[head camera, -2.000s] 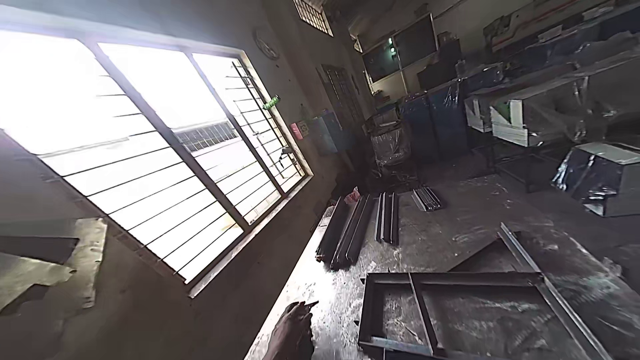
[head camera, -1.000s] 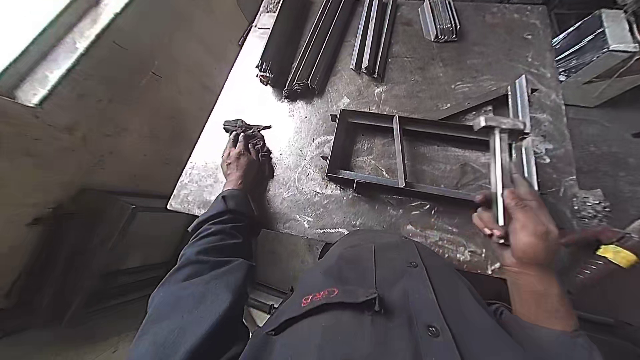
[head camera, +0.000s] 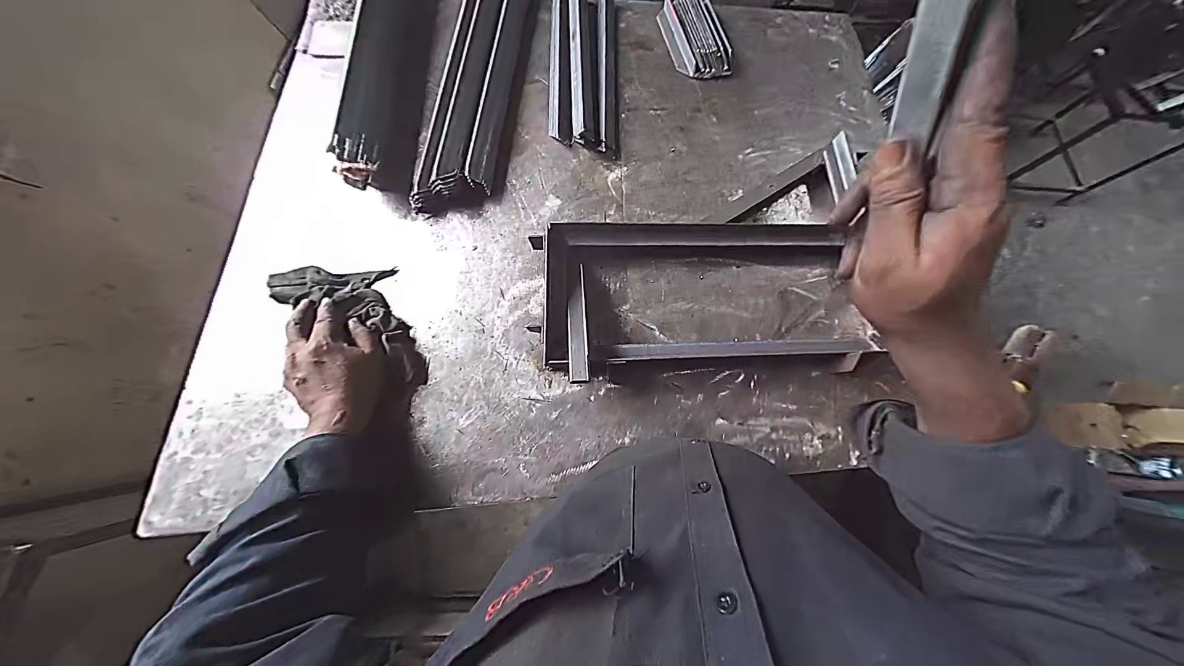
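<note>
My left hand (head camera: 333, 370) rests on a crumpled dark cloth (head camera: 356, 301) at the left of the metal table (head camera: 481, 425). At the right, my right hand (head camera: 934, 240) is raised over the table with a flat metal bar (head camera: 930, 74) in its grip; the bar's upper end is out of view. Between the hands lies a rectangular angle-iron frame (head camera: 703, 238), its right end hidden by my right hand. A short loose metal piece (head camera: 578, 324) leans across the frame's left end. Behind the frame's right part lie angled steel pieces (head camera: 840, 166).
Bundles of steel angle bars (head camera: 462, 120), (head camera: 583, 83) lie along the table's far side, with a dark bundle (head camera: 370, 83) at the left and a short stack (head camera: 696, 37) farther right. Cardboard (head camera: 1119, 421) and a person's fingers (head camera: 1027, 347) show beyond the right edge.
The short metal piece that stood across the frame's middle is now at its left end. My right hand has risen. My left hand stays on the cloth.
</note>
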